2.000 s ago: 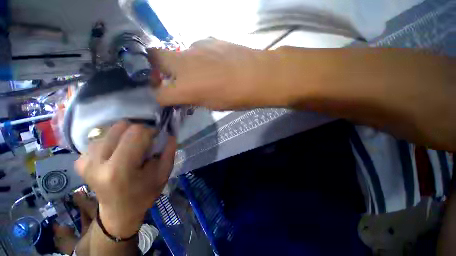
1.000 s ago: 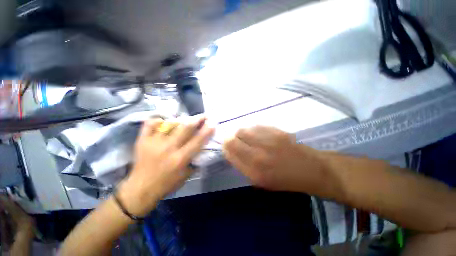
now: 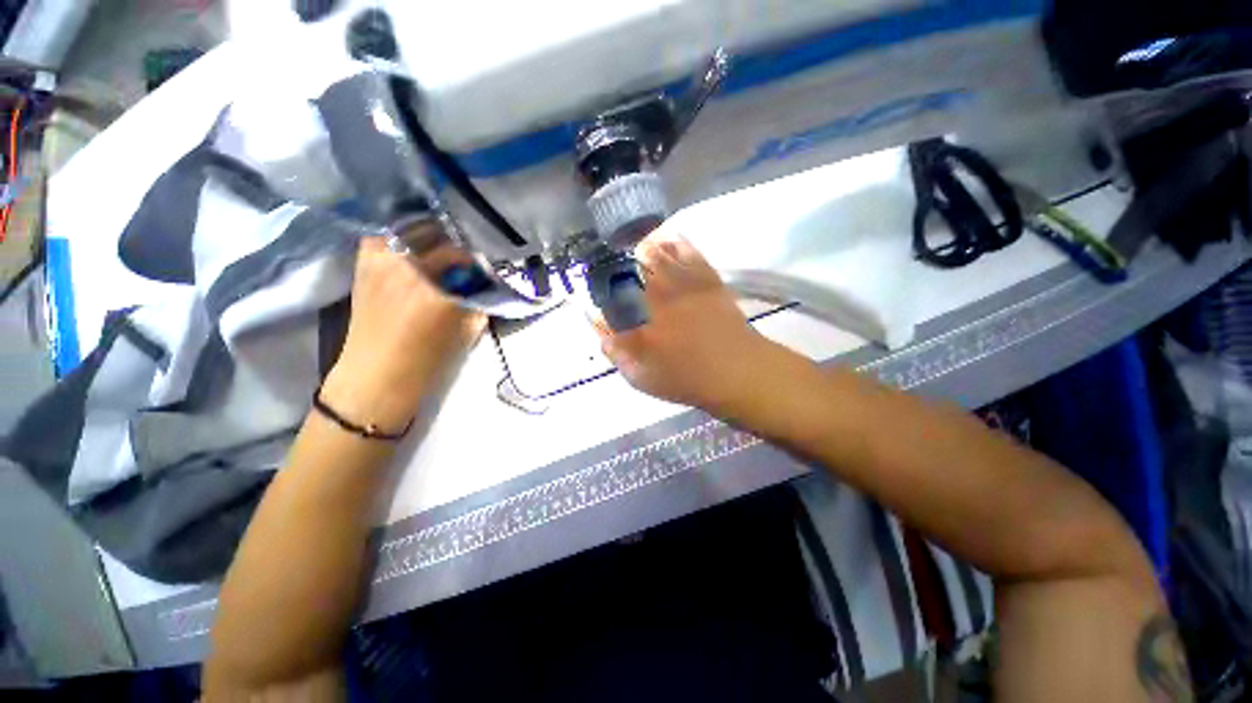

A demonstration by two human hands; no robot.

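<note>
The striped garment body, white and grey, lies bunched on the table left of the needle. My left hand holds its edge, with a pale part reaching toward the presser foot; the fingertips are partly covered by a machine part. My right hand is just right of the foot, fingers curled beside the grey attachment; whether it grips anything is hidden. The white JACK sewing machine is above both hands.
Black scissors and green-yellow snips lie on the table at right. A pale curved stack lies right of my right hand. A measuring tape runs along the front edge. Striped pieces hang below.
The view has shifted, showing more machine and table. My hands, close together one second ago, are now apart on either side of the needle. The garment lies spread at left.
</note>
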